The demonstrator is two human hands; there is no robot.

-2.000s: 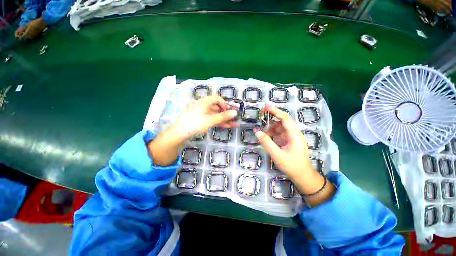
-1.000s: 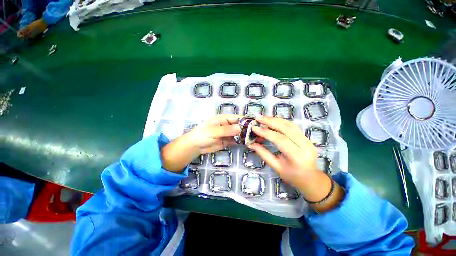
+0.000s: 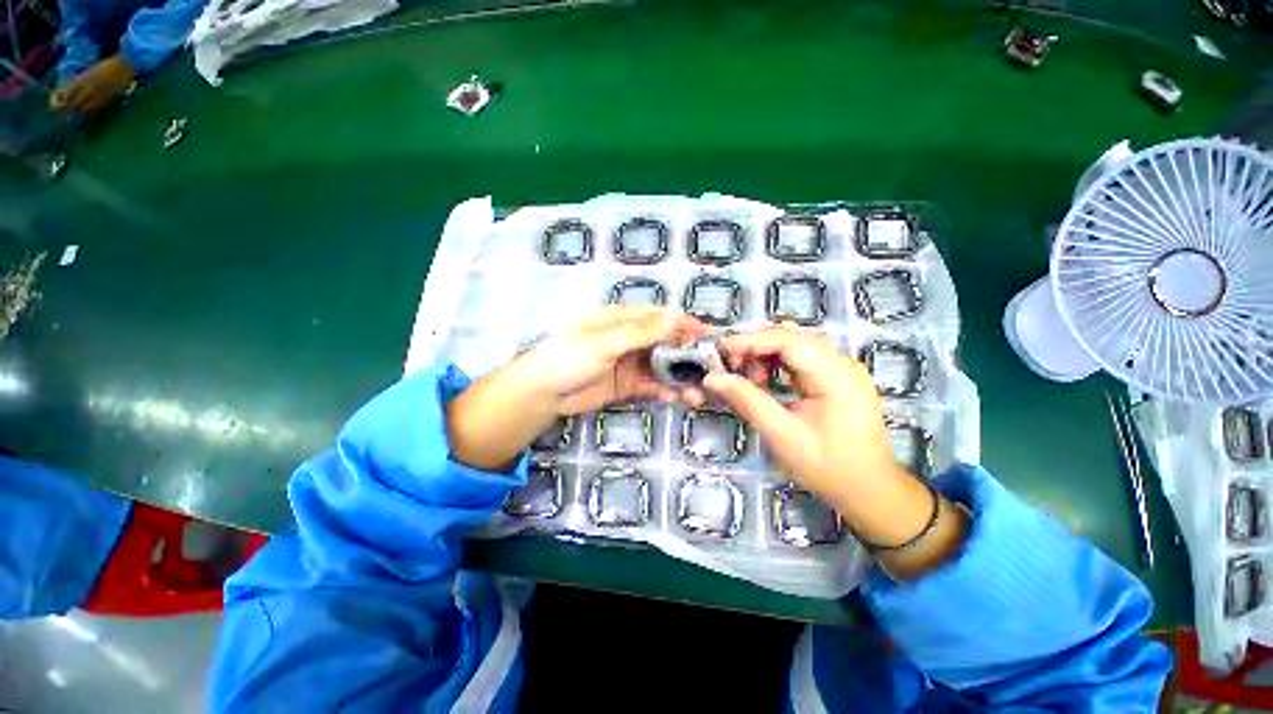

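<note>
My left hand and my right hand meet over the middle of a white blister tray. Between their fingertips they hold a small part-assembled unit, with a shiny silver edge and a dark middle, tilted. The fingers cover much of it. The tray holds rows of dark rounded-square watch cases with light openings. Some pockets at its upper left hold no case. My hands and sleeves hide part of the middle and lower rows.
A white desk fan stands at the right, with thin metallic sticks and a second tray beside it. Small modules lie singly on the green belt. Another person's hands are at the far left.
My hands have come together from apart, and the unit is now between them, turned to show its dark middle. The belt's loose modules and the fan have shifted right in view.
</note>
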